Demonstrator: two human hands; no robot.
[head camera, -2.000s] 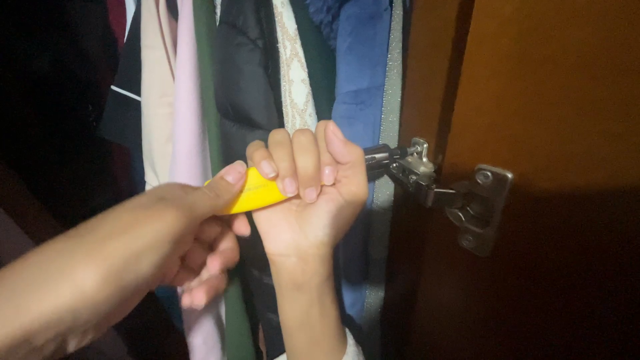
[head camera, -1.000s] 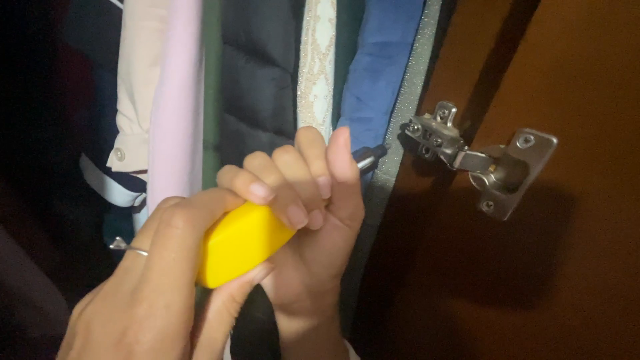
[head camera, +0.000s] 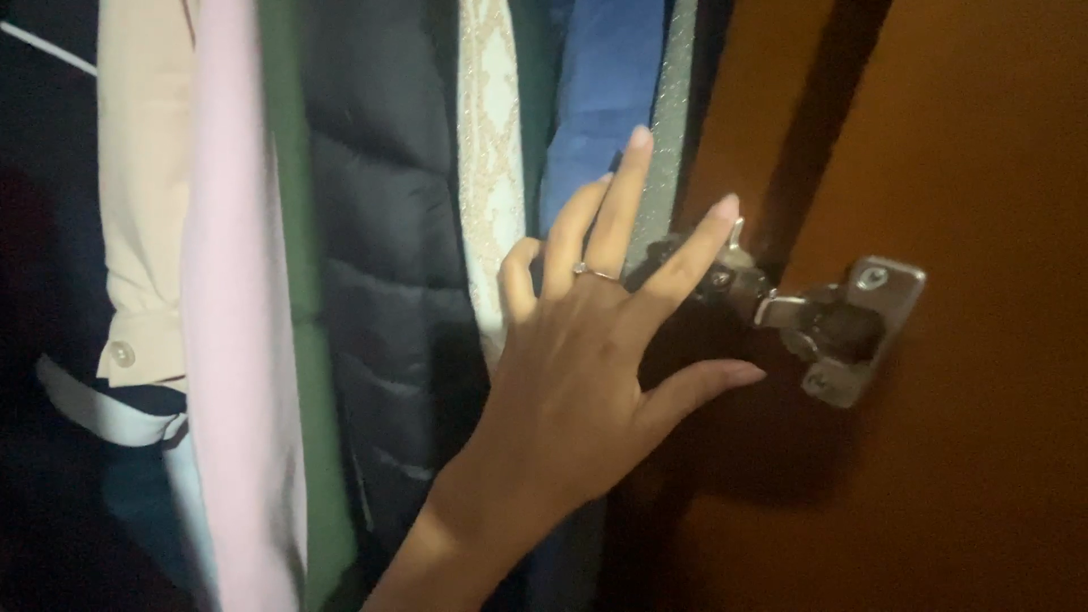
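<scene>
My left hand (head camera: 578, 348), palm turned away and a ring on one finger, is spread in front of the clothes and the cabinet hinge. Its index fingertip overlaps the metal concealed hinge (head camera: 748, 285); whether it touches cannot be told. The hinge joins the wooden cabinet side to the wooden door (head camera: 977, 476), where its cup plate is held by screws. A small dark thing shows behind the fingers, too hidden to name. My right hand is not in view.
Hanging clothes fill the left and middle: a beige sleeve (head camera: 144, 212), a pink garment (head camera: 234, 340), a green one (head camera: 327, 425), a black quilted jacket (head camera: 382, 212), a patterned white one (head camera: 489, 102) and a blue one (head camera: 608, 76).
My left hand has let go of the yellow-handled tool and moved right with its fingers spread. My right hand and the yellow handle, visible before, are out of sight.
</scene>
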